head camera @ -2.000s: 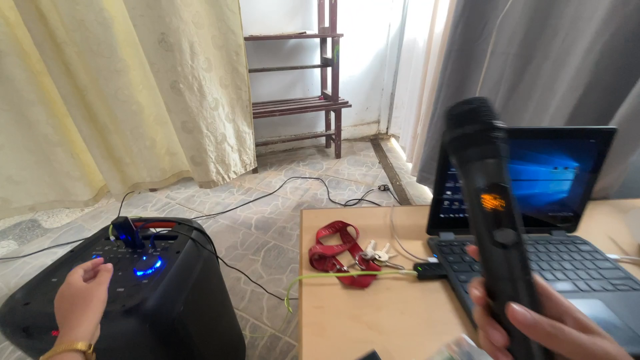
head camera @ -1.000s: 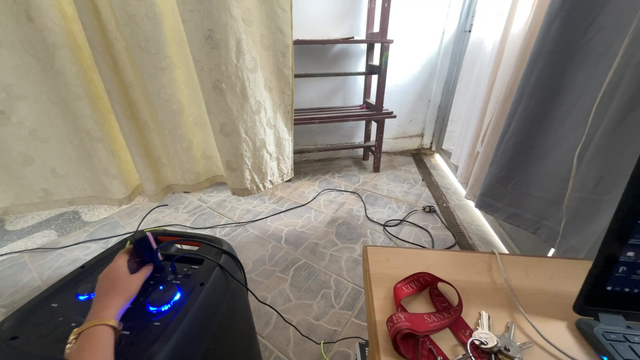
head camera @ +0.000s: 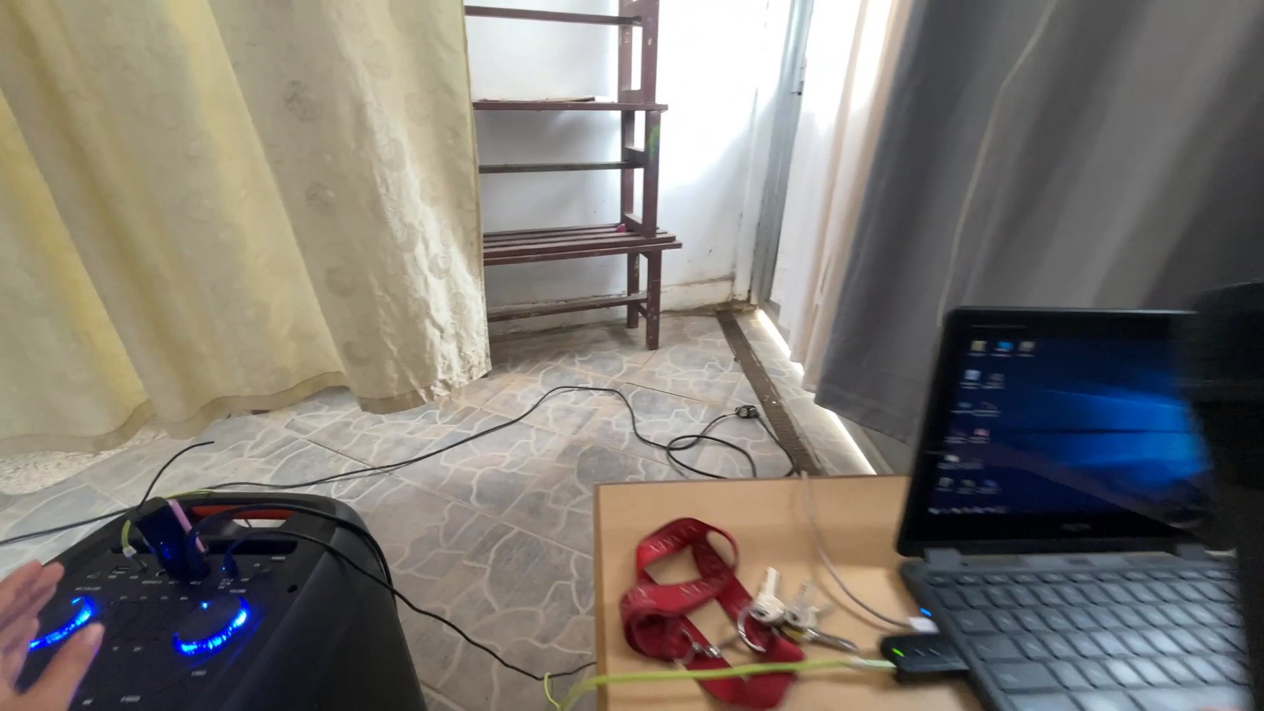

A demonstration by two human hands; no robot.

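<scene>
My left hand (head camera: 44,632) is at the lower left edge, fingers apart, over the control panel of a black loudspeaker (head camera: 336,612) with two blue-lit rings. A dark device (head camera: 170,538) stands upright in the panel, with cables around it. My right hand is out of view. A dark, blurred microphone (head camera: 1224,425) covers the right edge of the open laptop (head camera: 1066,434); what holds it is hidden. On the wooden table (head camera: 750,499) lie a red lanyard (head camera: 681,592) and keys (head camera: 780,602). A yellow-green cable (head camera: 721,671) meets a black adapter (head camera: 923,656) at the laptop.
Black cables (head camera: 513,425) run across the patterned floor (head camera: 494,573). A dark wooden rack (head camera: 583,242) stands by the wall. A cream curtain (head camera: 296,197) hangs at the left, a grey curtain (head camera: 948,197) at the right. A thin grey cable (head camera: 839,573) crosses the table.
My left hand has let go of the dark device on the loudspeaker and moved left. The view has swung back right, showing more of the laptop and the microphone's dark edge.
</scene>
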